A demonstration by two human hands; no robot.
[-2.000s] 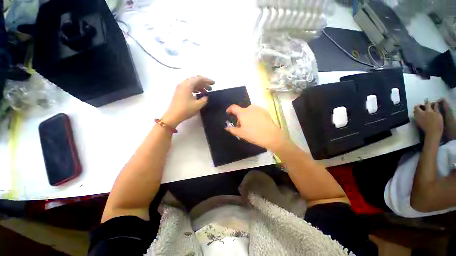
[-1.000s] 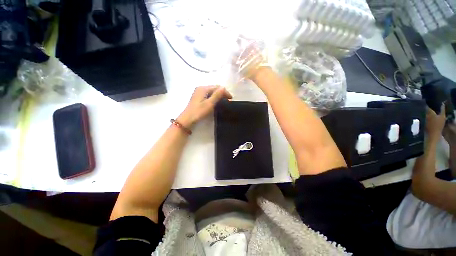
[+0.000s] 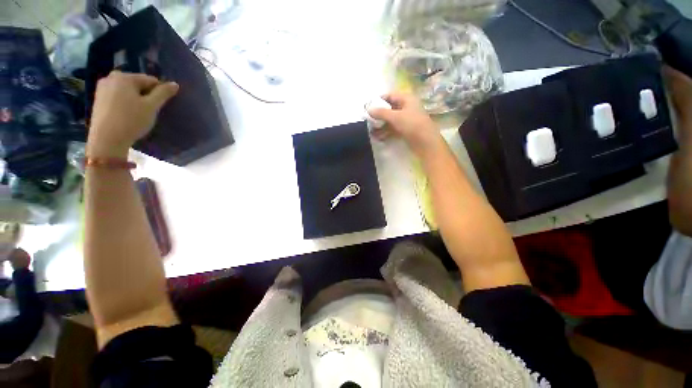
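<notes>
A flat black tray base (image 3: 326,163) lies on the white bench in front of me. A small white coiled charging cable (image 3: 345,195) lies on it. My right hand (image 3: 402,120) is just beyond its far right corner, shut on a white earbud case (image 3: 377,111). My left hand (image 3: 133,102) is over the tall stack of black trays (image 3: 190,121) at the left. Its thumb is apart from its fingers, and whether it touches a tray is unclear. Several black inner trays (image 3: 516,170) overlap at the right, with white cases (image 3: 541,146) in them.
A clear bag of cables (image 3: 451,68) lies beyond my right hand, beside a dark mat (image 3: 561,34). A smartphone (image 3: 154,216) lies partly behind my left forearm. A pale cord (image 3: 235,83) curls near the tray stack. Another person's arm (image 3: 679,151) shows at the right edge.
My left hand has moved from the tray base to the stack at the left. My right hand has come back from the far side with a white case. The cable was let go on the base.
</notes>
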